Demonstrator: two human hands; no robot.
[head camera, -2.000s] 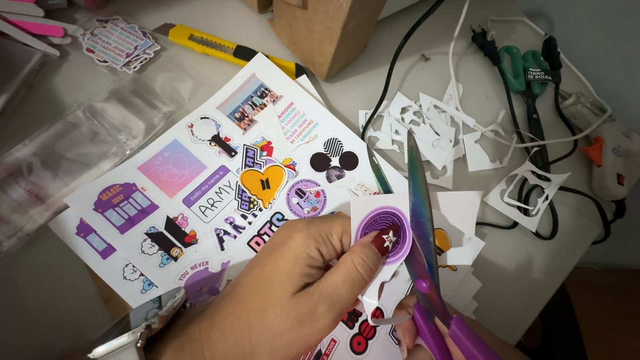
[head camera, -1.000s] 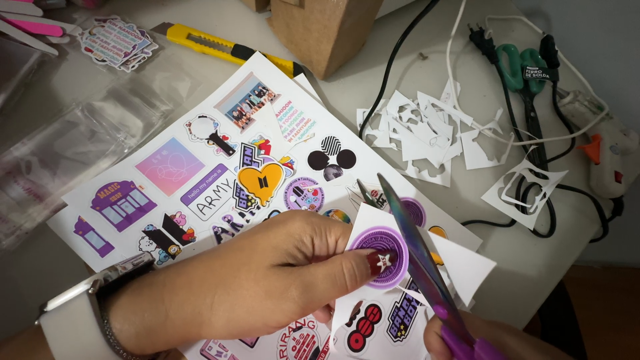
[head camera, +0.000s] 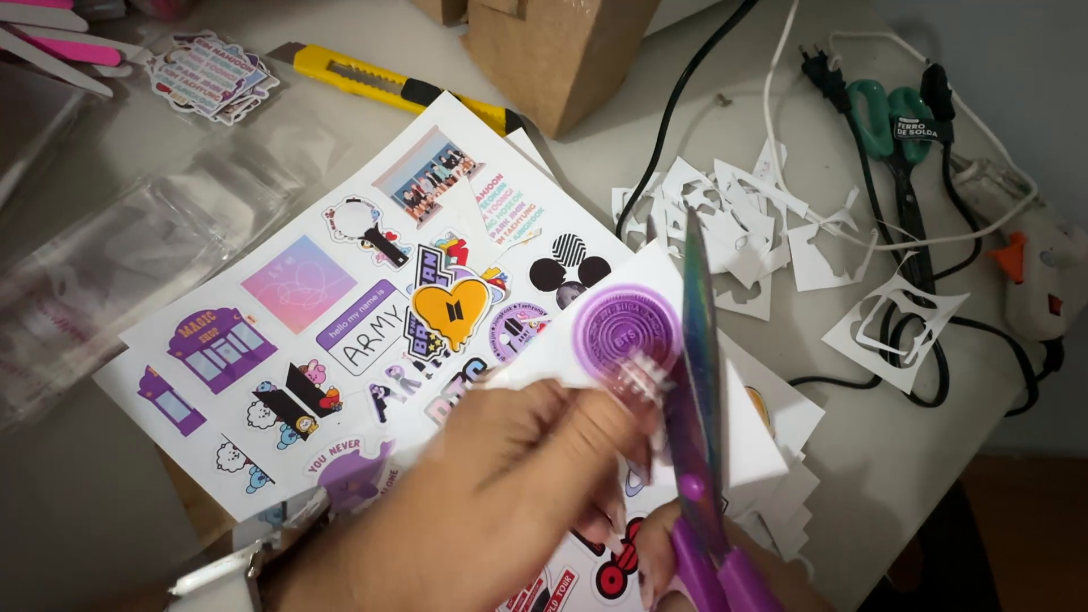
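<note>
My left hand (head camera: 510, 476) pinches a white piece of sticker sheet bearing a round purple sticker (head camera: 627, 336); the fingertips are blurred. At the lower right, my right hand (head camera: 671, 552) grips the purple handles of scissors (head camera: 695, 374). Their long iridescent blades point up along the right side of the round sticker. Whether the blades meet the paper at this moment is blurred. Below my left hand lies a printed sticker sheet (head camera: 297, 340), with a loose yellow heart sticker (head camera: 452, 313) on it. More printed sheets show beneath both hands.
A yellow utility knife (head camera: 365, 81), a cardboard box (head camera: 552, 68) and a pile of cut stickers (head camera: 211, 78) lie behind the sheets. Paper offcuts (head camera: 731, 221), green-handled scissors (head camera: 909, 153), cords and a glue gun (head camera: 1041, 272) are on the right. Clear plastic bags (head camera: 127, 272) lie left.
Since the first frame, the scissor blades have moved from pointing up, to a leftward slant, and back to nearly upright. The piece with the round sticker has shifted and turned in my left hand.
</note>
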